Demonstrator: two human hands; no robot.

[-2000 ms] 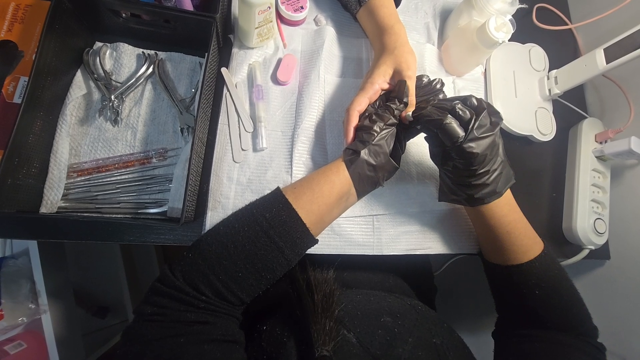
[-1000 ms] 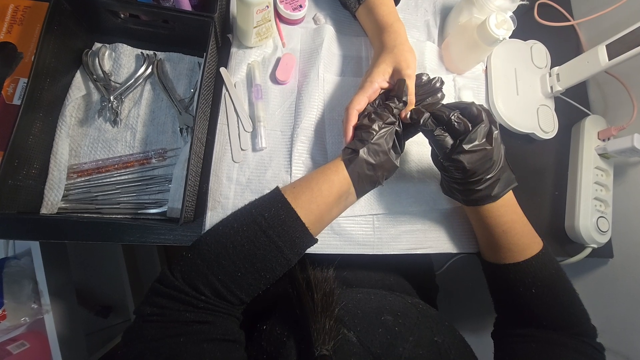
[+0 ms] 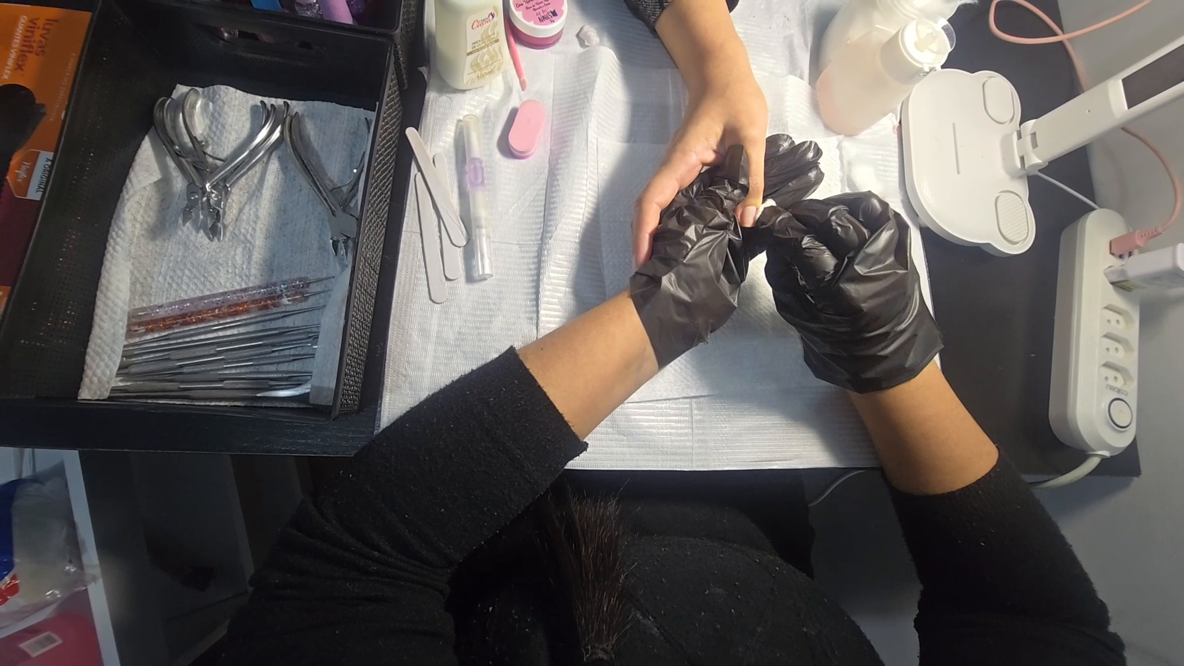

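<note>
My left hand point(image 3: 698, 254), in a black disposable glove, is closed around the fingers of another person's hand point(image 3: 717, 120), which reaches in from the top. That hand's thumb lies over my glove, its nail facing up. Close on the right, my right hand point(image 3: 846, 282), gloved the same way, has its fingers bent and their tips at that thumb's nail. Something small and white shows at these fingertips; what it is cannot be told. Under the hands lies a white disposable towel point(image 3: 601, 370). A cotton pad point(image 3: 865, 166) lies to the right of the hands.
A black tray point(image 3: 365, 277) at the left holds cuticle nippers point(image 3: 217, 166) and metal tools point(image 3: 222, 356). Nail files point(image 3: 430, 231), a clear pen-like tube point(image 3: 476, 199), a pink buffer point(image 3: 526, 128) and bottles point(image 3: 467, 42) lie nearby. At the right are a white lamp point(image 3: 967, 157) and a power strip point(image 3: 1096, 333).
My right hand has shifted slightly and turned at the other person's thumb. My left hand keeps its hold on that person's fingers.
</note>
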